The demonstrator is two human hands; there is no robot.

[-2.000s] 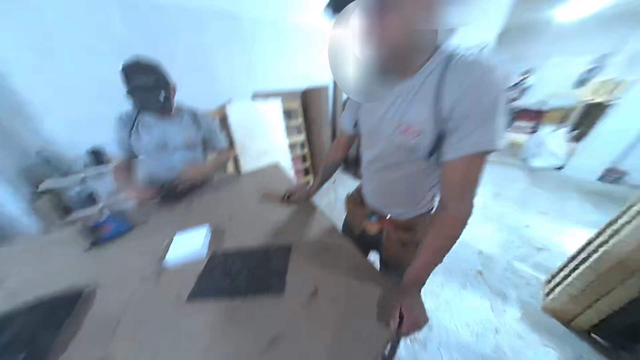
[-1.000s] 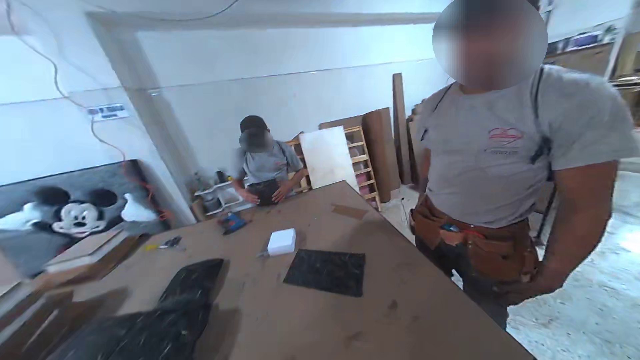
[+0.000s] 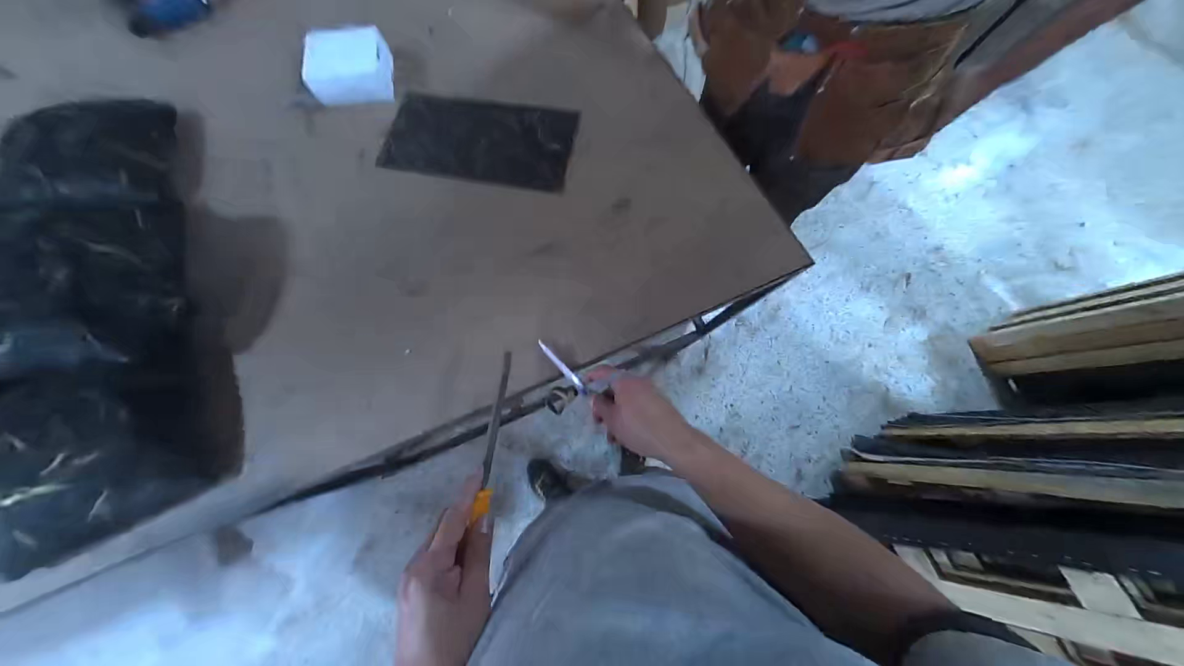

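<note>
Low in the head view, my left hand [image 3: 450, 578] grips a long thin dark tool [image 3: 498, 421] with an orange part near the fingers; its exact kind cannot be told. The tool points up over the table's edge. My right hand [image 3: 629, 407] is closed around the handle end of a slim pointed tool with a pale blade [image 3: 560, 365], perhaps scissors or a knife. Its tip lies over the brown tabletop [image 3: 462, 268]. A dark flat rectangular piece [image 3: 481, 139] lies farther back on the table, beside a white box [image 3: 348, 65].
Black plastic-like bundles [image 3: 88, 277] cover the table's left side, and a blue object [image 3: 166, 13] sits behind. A person with a brown leather tool belt [image 3: 860, 83] stands past the far right edge. Stacked wooden boards or frames [image 3: 1091, 342] rest on the floor at right.
The view has tipped down sharply toward the near table edge. Both my hands with their tools now show; neither was in view one second ago.
</note>
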